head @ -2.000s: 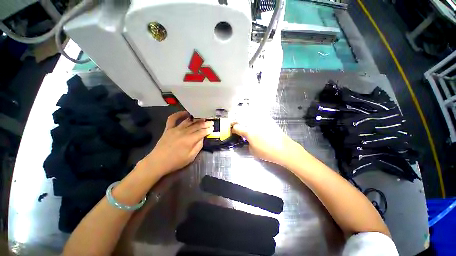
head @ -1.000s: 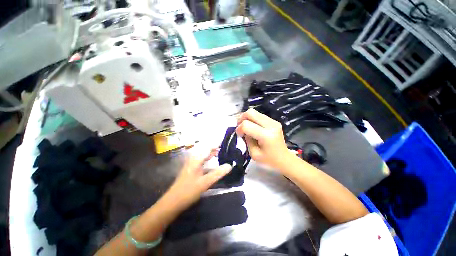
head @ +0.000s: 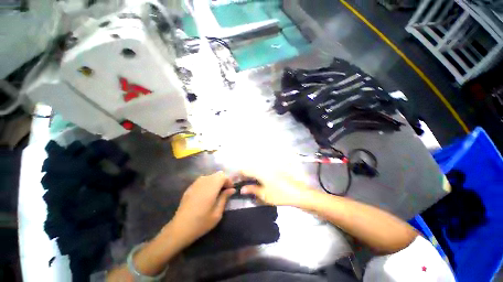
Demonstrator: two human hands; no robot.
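My left hand (head: 205, 202) and my right hand (head: 270, 190) meet in front of the machine, fingers closed on a small black piece (head: 240, 185), mostly hidden by the fingers. Black fabric strips (head: 242, 227) lie flat on the table just below my hands. The sewing machine head (head: 124, 82) stands at the upper left, with the yellow clamp (head: 186, 145) under it, away from my hands. Bright glare covers the table behind my right hand.
A heap of black pieces (head: 83, 198) lies at left. Black zippers (head: 342, 99) fan out at right. Red-marked snips (head: 333, 161) lie beside a black cord loop (head: 335, 182). A blue bin (head: 474, 165) holding dark pieces stands at right.
My hands left the clamp area with a black piece, then came together lower down over the strips. The view swung right. The snips and cord now show more clearly.
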